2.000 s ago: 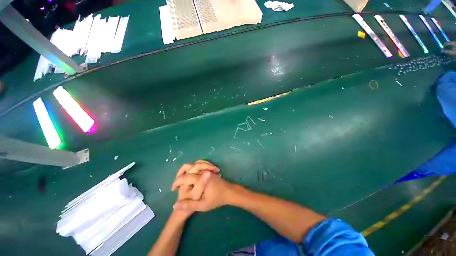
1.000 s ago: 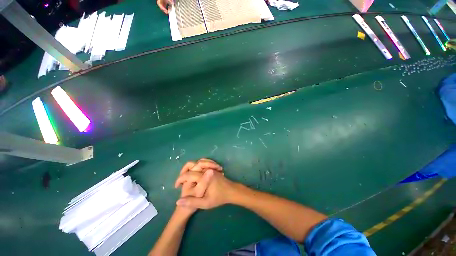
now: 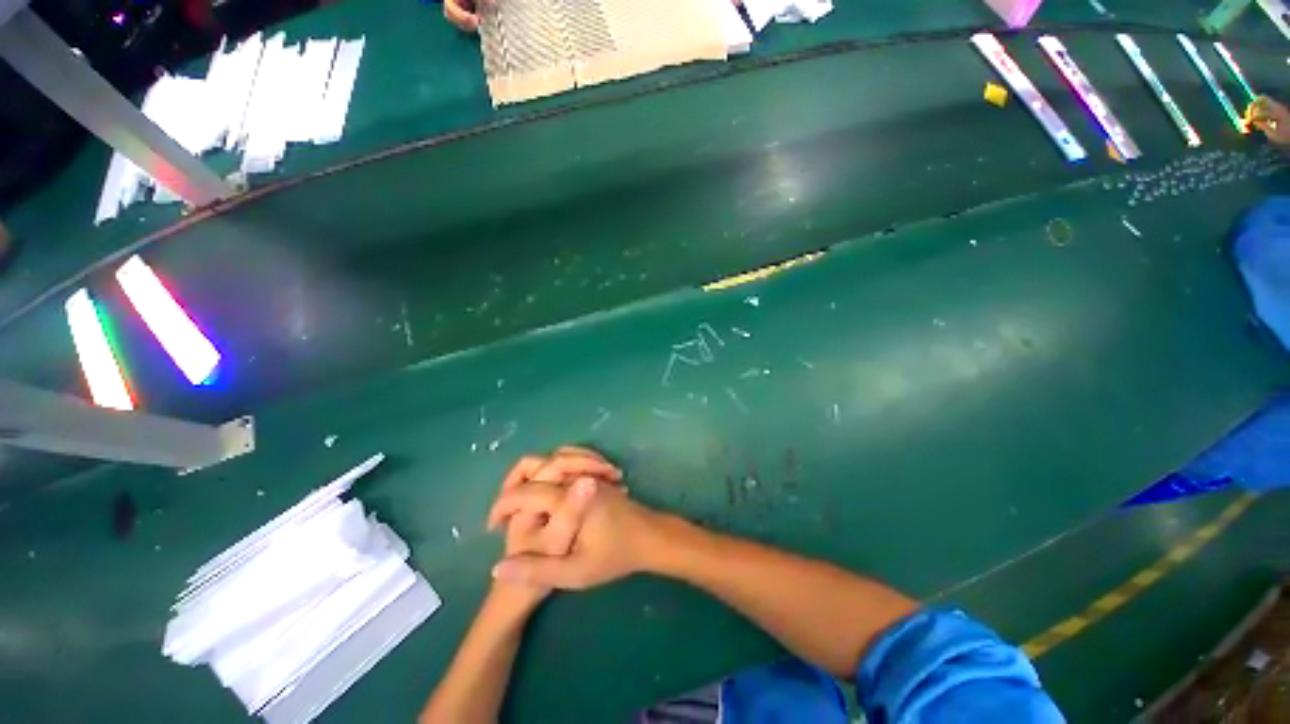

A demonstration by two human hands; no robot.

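Observation:
My left hand and my right hand are clasped together over the green bench, fingers interlocked, with nothing seen in them. The palms are hidden. A fanned pile of white strips lies on the near bench to the left of my hands, not touched by them. Two glowing light bars lie on the green belt at the left, beyond the metal post.
Thin slivers lie scattered beyond my hands. More light bars and a yellow piece are on the belt at upper right, near another person's hand. A tan sheet and white strips lie across the belt.
The light bars and the yellow piece have shifted left, and the bars' edge colours have changed. Another person's hand has appeared by the tan sheet. My hands have stayed clasped.

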